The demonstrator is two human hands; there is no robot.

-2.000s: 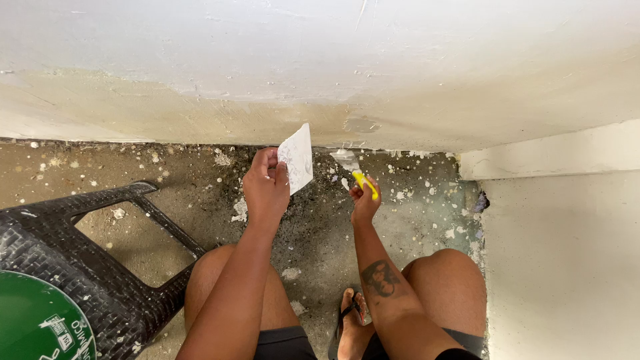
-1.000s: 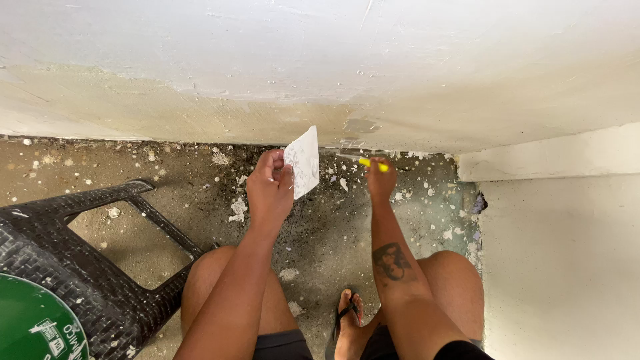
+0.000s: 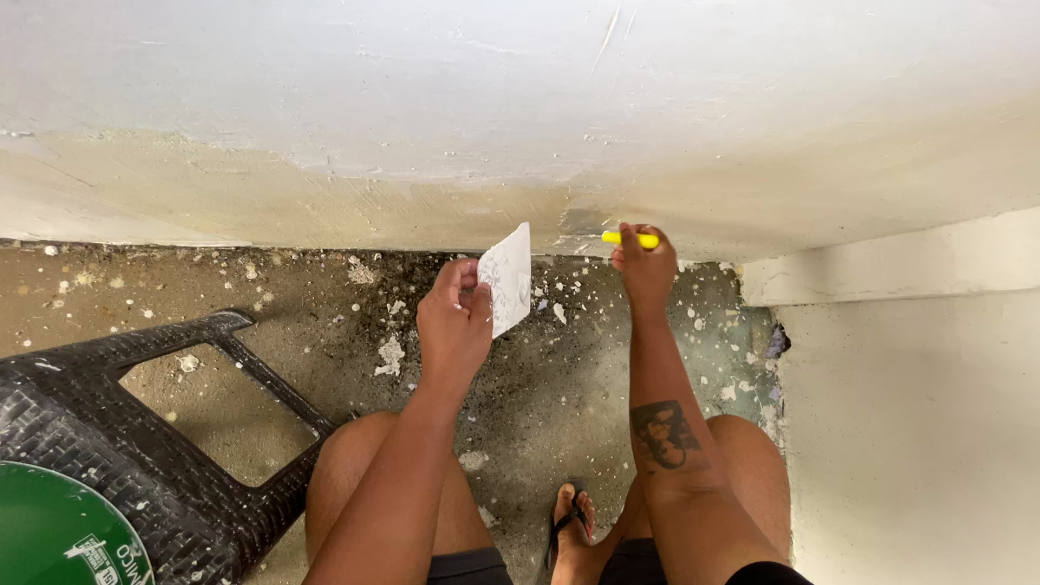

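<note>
My left hand (image 3: 457, 321) grips a thin white rectangular sheet (image 3: 508, 284) with smears on its face, held upright over the floor near the wall's base. To its right, my right hand (image 3: 647, 264) is closed around the yellow handle (image 3: 630, 240) of a tool at the low part of the wall (image 3: 455, 215). In this view the blade is hard to make out. Just left of the handle, the wall has a greyish patch (image 3: 589, 219) and some white streaks.
A black woven-pattern plastic stool (image 3: 171, 406), spattered with white, stands at lower left with a green lid or container (image 3: 65, 528) on it. White flecks dot the concrete floor (image 3: 528, 398). A ledge (image 3: 894, 260) and pale wall (image 3: 910, 422) bound the right side.
My right hand has moved up from over the floor to the wall's base, and the tool has turned from pointing up-left to lying nearly sideways. My left hand still holds the white sheet.
</note>
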